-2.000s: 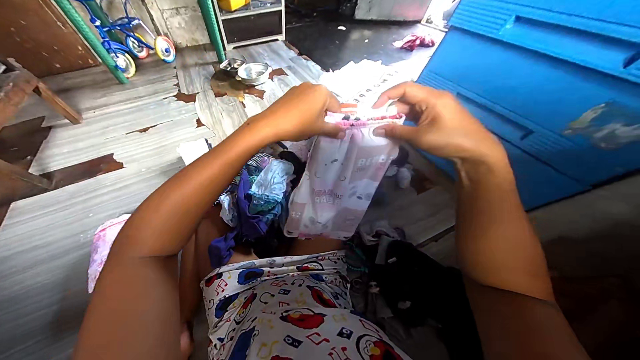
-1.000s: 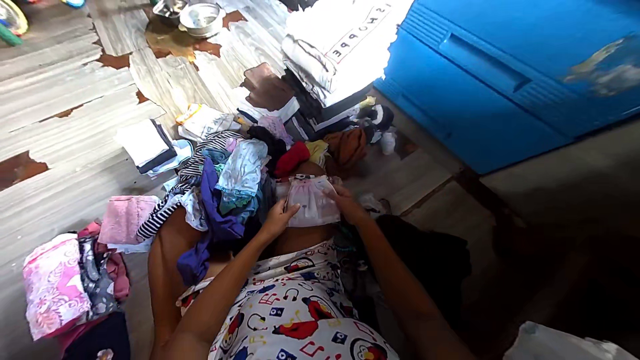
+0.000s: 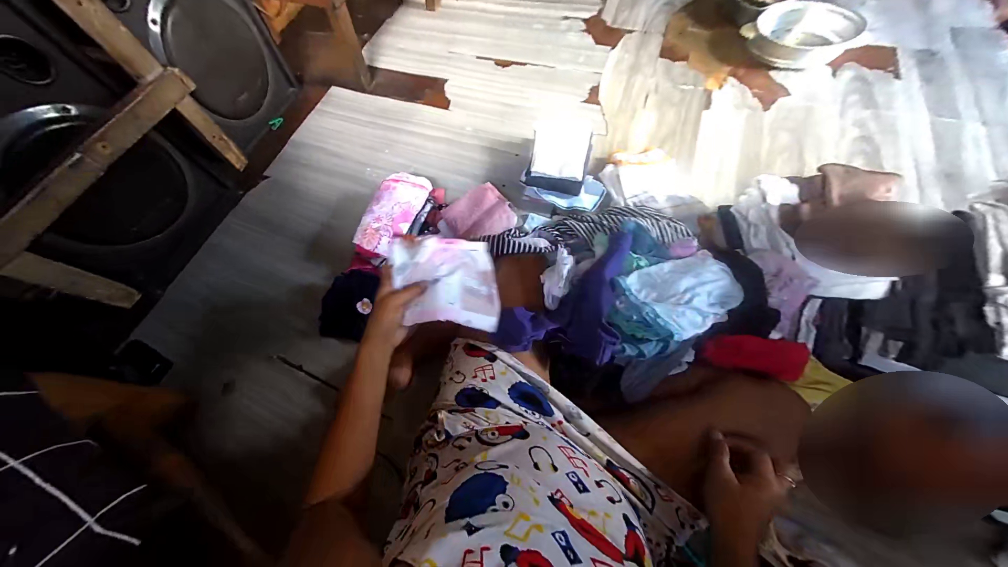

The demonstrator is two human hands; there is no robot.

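Note:
My left hand [image 3: 394,315] grips a folded white and pink printed cloth [image 3: 449,283], held above my leg beside the folded pink garments. My right hand [image 3: 744,476] rests near my other knee with its fingers curled; whether it holds anything is unclear. Between them lies a loose heap of clothes with a purple garment [image 3: 594,315] and a light blue garment [image 3: 681,291]. A rolled red cloth [image 3: 754,357] lies by my right leg. Left of the heap are a folded pink floral cloth [image 3: 392,213], a pink towel [image 3: 479,211] and a dark folded garment [image 3: 344,305].
A small folded stack [image 3: 561,150] sits on the worn floor beyond the heap. Metal bowls [image 3: 807,31] stand at the top right. Large loudspeakers [image 3: 118,177] and a wooden frame [image 3: 102,157] are at the left. More clothes [image 3: 906,315] lie at the right.
My hands held the printed cloth together in front of me; now it is in my left hand alone, off to the left, and my right hand has let go. The view has swung left.

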